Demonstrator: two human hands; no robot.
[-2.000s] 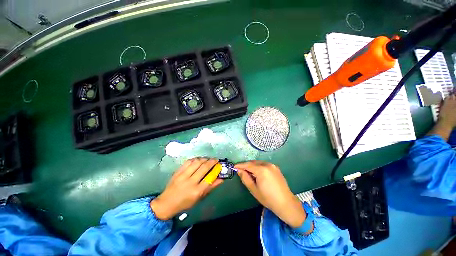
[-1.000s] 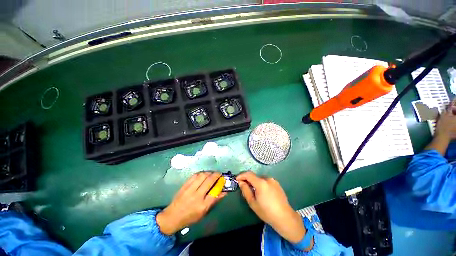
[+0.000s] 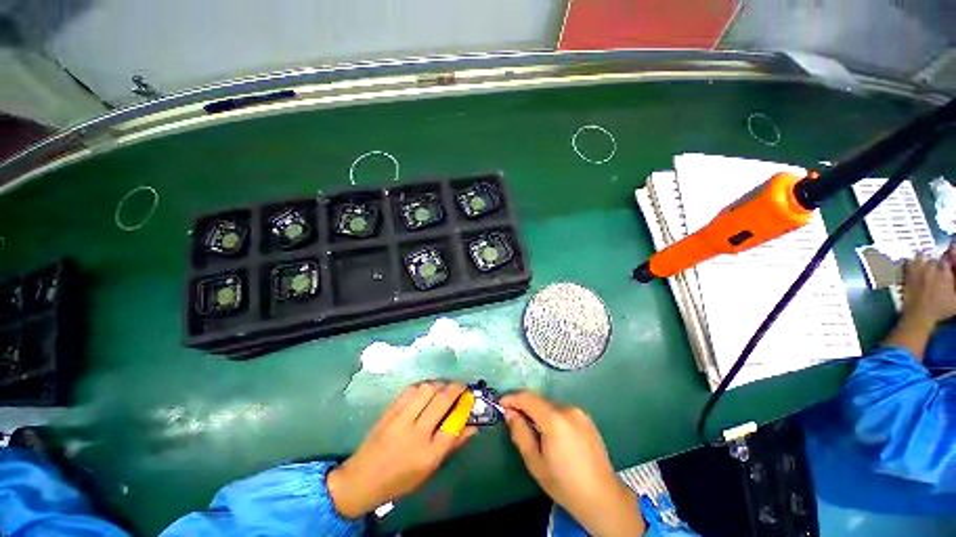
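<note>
My left hand [image 3: 404,446] holds a small black-framed module [image 3: 483,405] against the near part of the green bench. A short yellow piece [image 3: 458,413] lies between its fingers, at the module's left side. My right hand [image 3: 558,446] is at the module's right side, its fingertips pinching a thin, small tool [image 3: 496,405] whose tip points onto the module. The tool's far end is hidden by the fingers. Beyond the hands, the black foam tray [image 3: 362,312] holds similar modules in its pockets; one pocket in the near row has no module. The round silver dimpled disc [image 3: 567,325] lies beyond my right hand.
The orange electric screwdriver [image 3: 729,228] hangs over white record sheets [image 3: 781,315] at right, with a black cord curving down. White patches [image 3: 409,351] lie below the tray. Another black tray [image 3: 37,336] is at far left. A neighbouring person's hand [image 3: 928,288] and blue sleeve are at right.
The view has tilted up, so the bench contents sit lower and more of the back rail shows. Both hands remain at the module, with only slight finger movement.
</note>
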